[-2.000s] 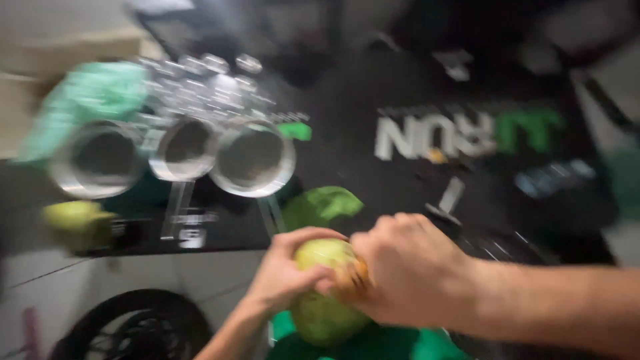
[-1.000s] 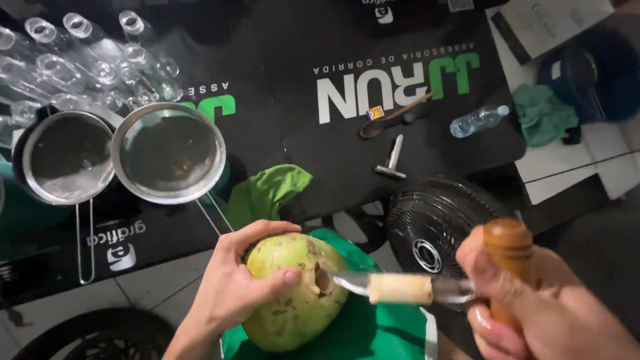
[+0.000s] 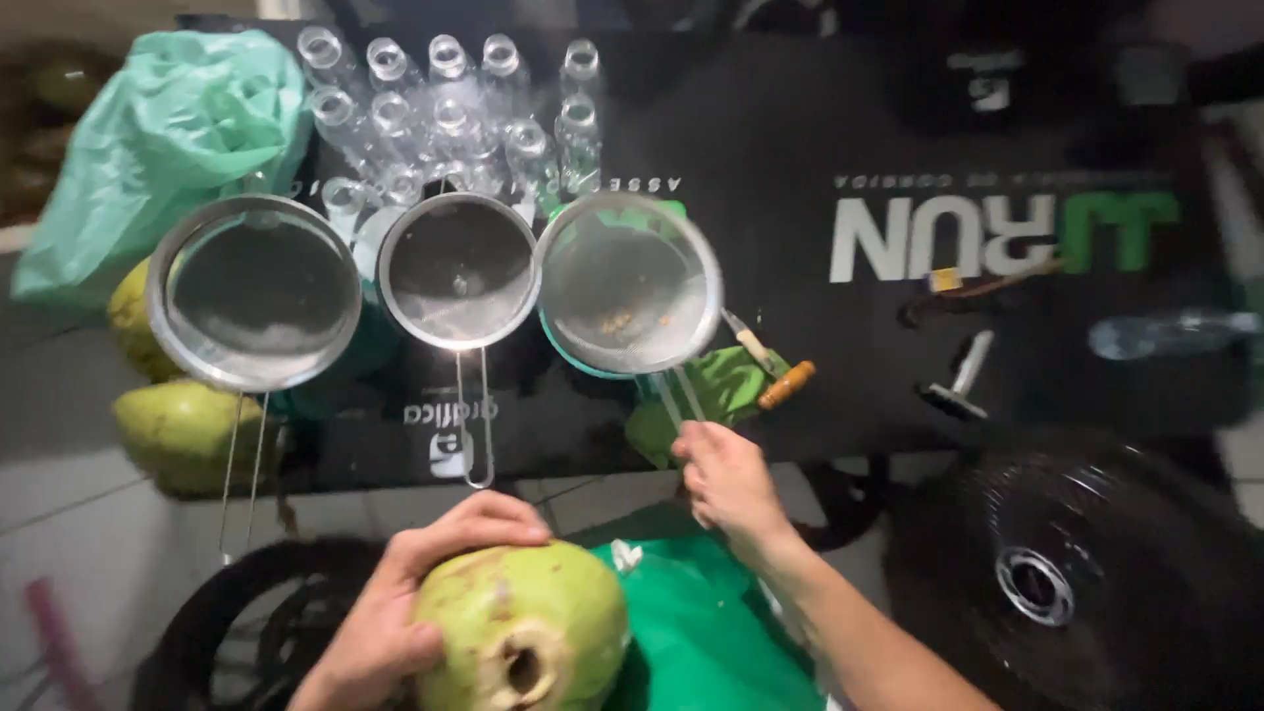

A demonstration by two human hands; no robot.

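Observation:
My left hand (image 3: 434, 583) holds a green coconut (image 3: 523, 622) with a hole cut in its husk, over green fabric (image 3: 716, 622). With my right hand (image 3: 731, 479) I grip the wire handle of the rightmost mesh strainer (image 3: 632, 281), which has brownish bits in its mesh and rests over a container. Two more strainers sit to its left, the middle one (image 3: 459, 272) and the far left one (image 3: 255, 291). A tool with a wooden handle (image 3: 787, 385) lies on a green cloth (image 3: 726, 390), just above and right of my right hand.
Several clear empty-looking bottles (image 3: 449, 118) stand behind the strainers, beside a green plastic bag (image 3: 188, 128). More green coconuts (image 3: 183, 430) are at the left. On the black table (image 3: 750, 128) lie a metal T-shaped tool (image 3: 963, 380) and a plastic bottle (image 3: 1170, 336). A black fan (image 3: 1037, 583) is lower right.
My right hand has let go of the wooden-handled tool, which now lies on the green cloth, and has taken hold of a strainer handle. The coconut's hole has turned toward me.

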